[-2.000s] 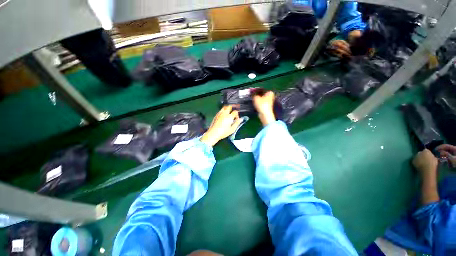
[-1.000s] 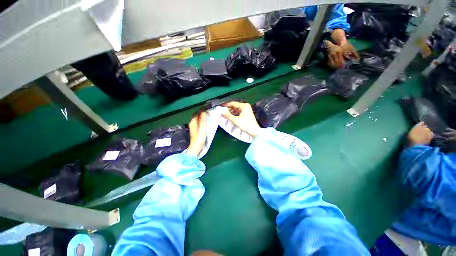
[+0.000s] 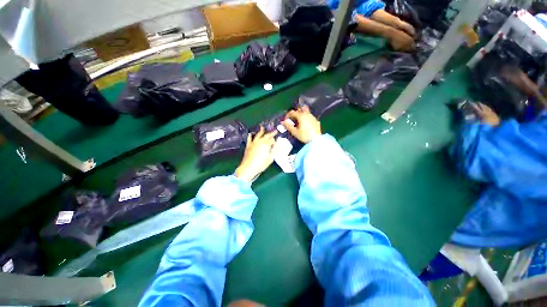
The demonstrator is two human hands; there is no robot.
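A black bagged parcel lies on the belt under my hands. My right hand pinches a small white label at the parcel's surface. My left hand has its fingertips at the parcel's near left side; whether it grips anything is unclear. The white label strip hangs between my hands, partly hidden by them. Pale-blue backing paper trails to the lower left from beneath my left sleeve. A labelled parcel lies just left of my hands.
More labelled parcels lie along the belt to the left. Unlabelled-looking parcels lie to the right. Black bags sit on the far ledge. Metal posts stand at the belt. Co-workers' blue sleeves show at right and top.
The view has shifted right. The hands have moved from holding up the strip down to a parcel. A labelled parcel now shows left of them. The roll at lower left is out of view.
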